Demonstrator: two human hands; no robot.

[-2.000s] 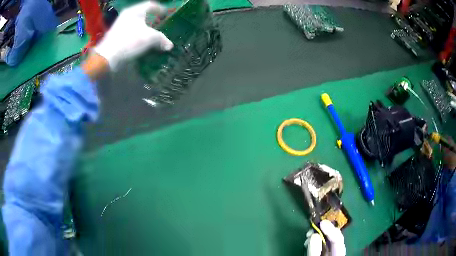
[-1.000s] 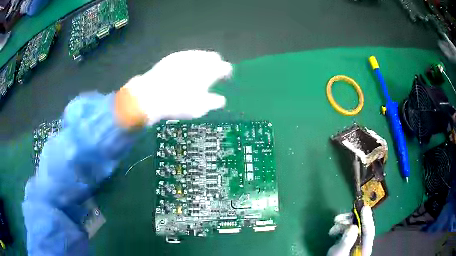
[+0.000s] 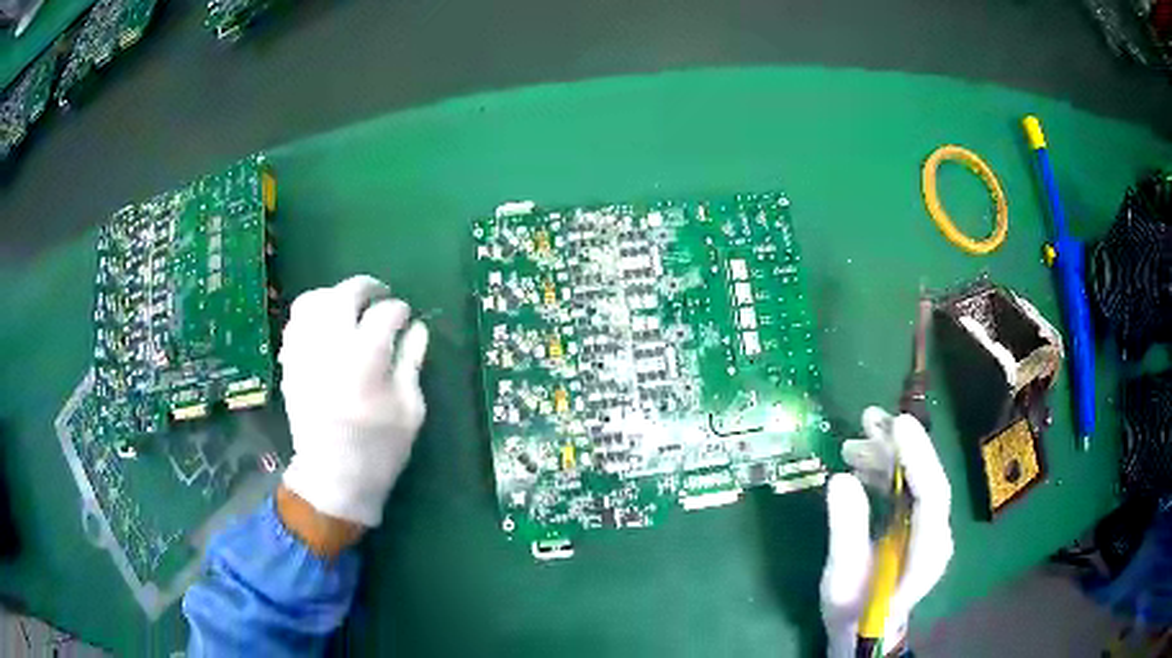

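Note:
A green populated circuit board (image 3: 643,373) lies flat on the green mat in front of me, white connectors along its near edge. My left hand (image 3: 354,392), white-gloved, is left of the board with fingers curled and does not touch it. A short bit of thin solder wire (image 3: 428,312) shows at its fingertips; the rest is hidden. My right hand (image 3: 889,527), gloved, grips the yellow handle of the soldering iron (image 3: 887,578) right of the board. The iron's barrel points up beside the dark stand (image 3: 1009,347), outside its opening.
A second green board (image 3: 193,283) stands at the left above a translucent sheet (image 3: 109,533). A yellow ring (image 3: 964,199), a blue desoldering pump (image 3: 1073,309) and black ribbed fans (image 3: 1144,411) are at the right. A sponge (image 3: 1012,469) is on the stand. More boards (image 3: 103,45) are at the far left.
My left hand has let go of the board, now lying on the mat, and moved down to its left side. My right hand has lifted the iron out of the stand. The view has shifted.

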